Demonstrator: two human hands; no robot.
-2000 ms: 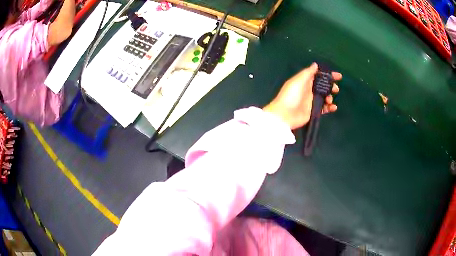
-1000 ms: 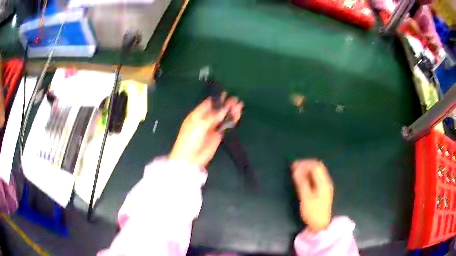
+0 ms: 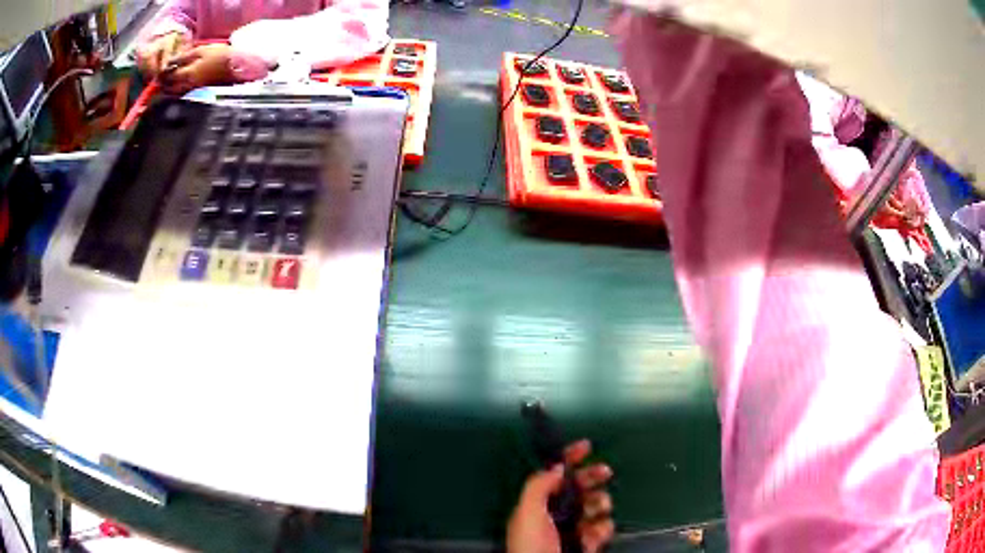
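Note:
My left hand [image 3: 560, 506] is low in the middle, cut off by the bottom edge. Its fingers are closed round a black smartwatch [image 3: 545, 432], whose dark upper end sticks up past the fingers. No lit screen can be made out. A large pink sleeve [image 3: 772, 292] rises on the right from the bottom edge to the top. My right hand is out of the picture.
A large calculator [image 3: 259, 178] lies on white paper [image 3: 232, 400] at the left. A red tray [image 3: 583, 204] of black watches stands at the back of the green bench [image 3: 540, 313], crossed by a thin black cable. Other people's hands [image 3: 194, 65] show at the upper left.
The view has swung to the grey-topped calculator and the watch tray. My left hand, with the watch, is now at the bottom edge. My right hand has left the picture; a raised sleeve shows.

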